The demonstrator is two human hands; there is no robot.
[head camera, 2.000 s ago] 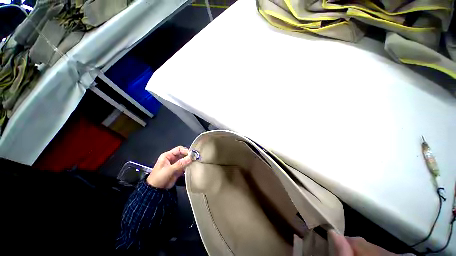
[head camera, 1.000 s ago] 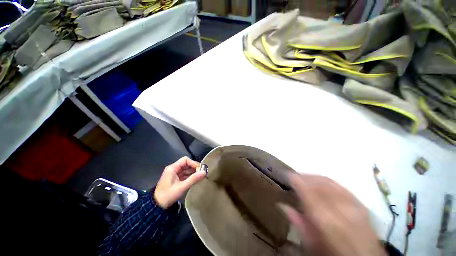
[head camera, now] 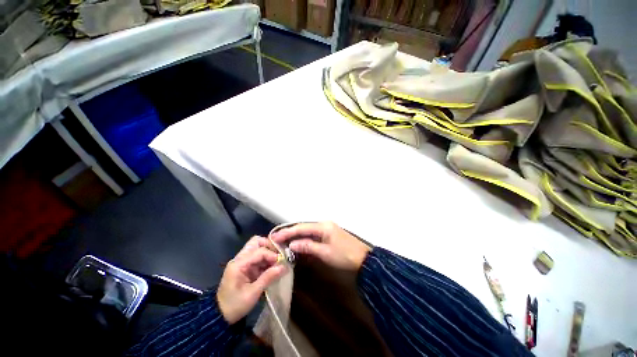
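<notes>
The beige bag [head camera: 281, 300] hangs below my hands at the table's near edge, its pale rim folded narrow. Its lower part is cut off by the picture's bottom edge and partly hidden by my right sleeve. A small shiny metal ring [head camera: 290, 256] sits at the mouth corner between my hands. My left hand [head camera: 248, 275] pinches the rim and tab beside the ring. My right hand [head camera: 325, 245] grips the rim at the other side of the ring, close to my left fingertips.
Stacked beige bags with yellow edges [head camera: 489, 132] lie across the white table [head camera: 279, 143]. At right lie a yellowish block [head camera: 543, 262], a slim pen-like tool [head camera: 494, 282], red-black snips [head camera: 531, 321] and a flat strip [head camera: 576, 328]. A clear plastic tray [head camera: 108, 286] is at lower left.
My right hand has left the bag's inner far side and joined my left hand at the ring. The open mouth has closed to a narrow fold. The view has tilted up and right.
</notes>
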